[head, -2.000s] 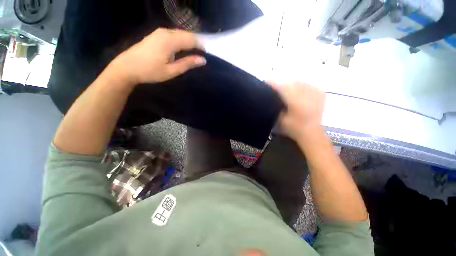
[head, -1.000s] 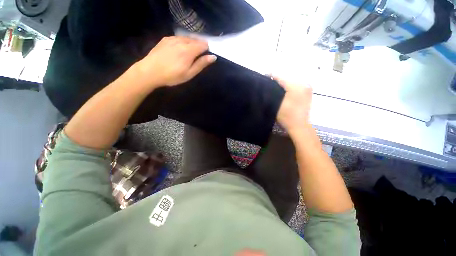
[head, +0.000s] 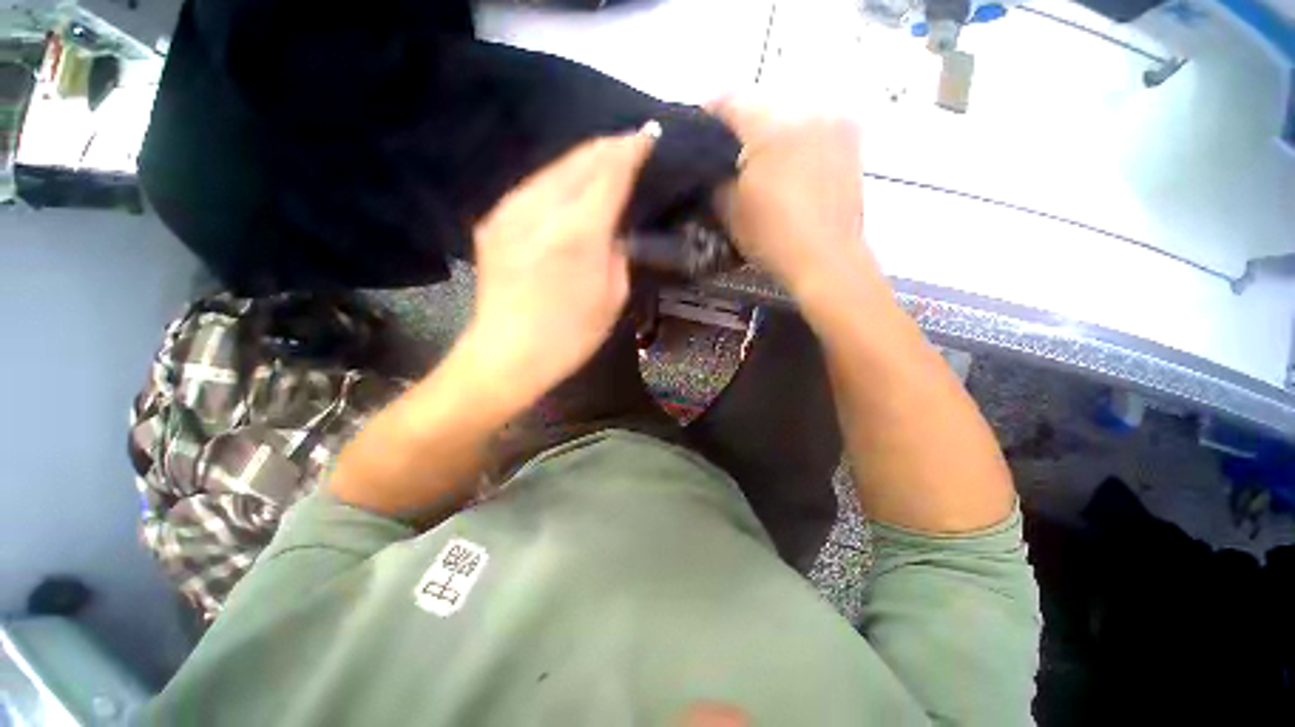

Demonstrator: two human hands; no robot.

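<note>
The black garment (head: 341, 156) lies as a large dark heap on the left of the white table and reaches to my hands. Its narrower sleeve end (head: 689, 164) is bunched between my hands at the table's front edge, with a small greyish patterned patch showing at its opening. My left hand (head: 557, 249) is on the left side of this end, thumb and fingertips at the cloth. My right hand (head: 795, 185) grips its right side. Both hands are somewhat blurred, and the fingers of my right hand are partly hidden.
The sewing machine's foot area with a tan block (head: 954, 81) is at the upper right, partly cut off. The ruled table edge (head: 1051, 334) runs along the front right. A plaid pile (head: 235, 440) lies lower left, and black cloth (head: 1150, 611) lies low at the right.
The sleeve end, stretched flat between my hands before, is now bunched up. My hands have come closer together, my left hand turning upright. The view has shifted, with the machine higher in the picture.
</note>
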